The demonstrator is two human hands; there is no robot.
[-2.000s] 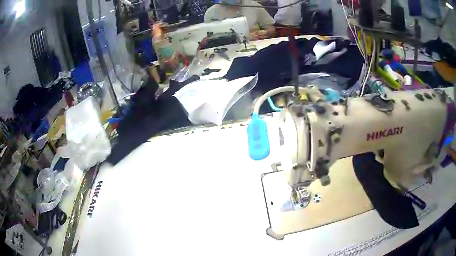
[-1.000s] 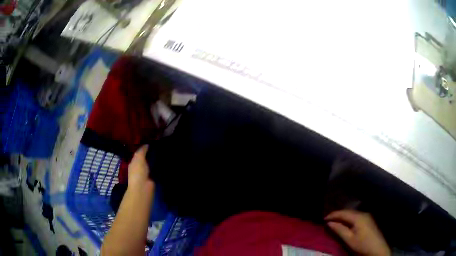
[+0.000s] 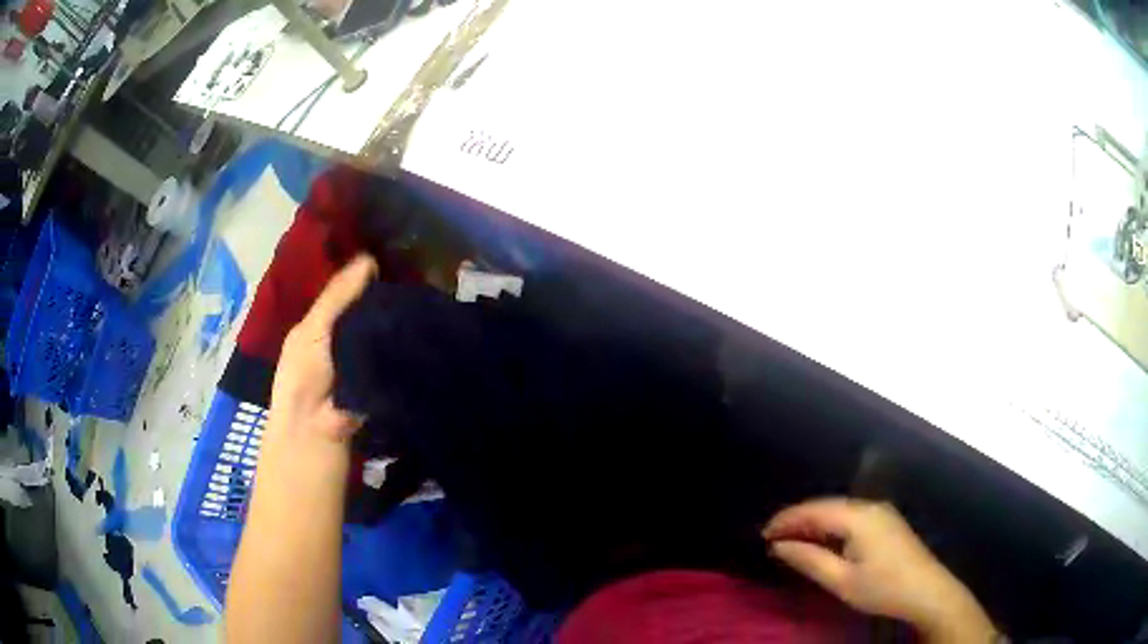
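Note:
Dark navy-black cloth (image 3: 504,440) lies over the wearer's lap, below the front edge of the white table. My left hand (image 3: 309,359) is on the cloth's left end, thumb up, fingers hidden behind or under the dark fabric, so its grip seems to be on that cloth. My right hand (image 3: 856,554) is at the lower right with thumb and fingers curled close together over the dark area. Whether it pinches any cloth cannot be told. A red cloth with a dark border (image 3: 283,296) hangs by the blue crate, behind my left hand.
The white table (image 3: 755,164) runs along the top right, with part of the machine's needle plate area (image 3: 1108,258) at the right edge. A blue crate (image 3: 202,522) stands low left. More blue crates (image 3: 76,333) and scraps lie on the floor at left.
The view has turned from the table and machine down to the lap. Since one second ago, my left hand has moved up and slightly left with the dark cloth; my right hand has shifted slightly left.

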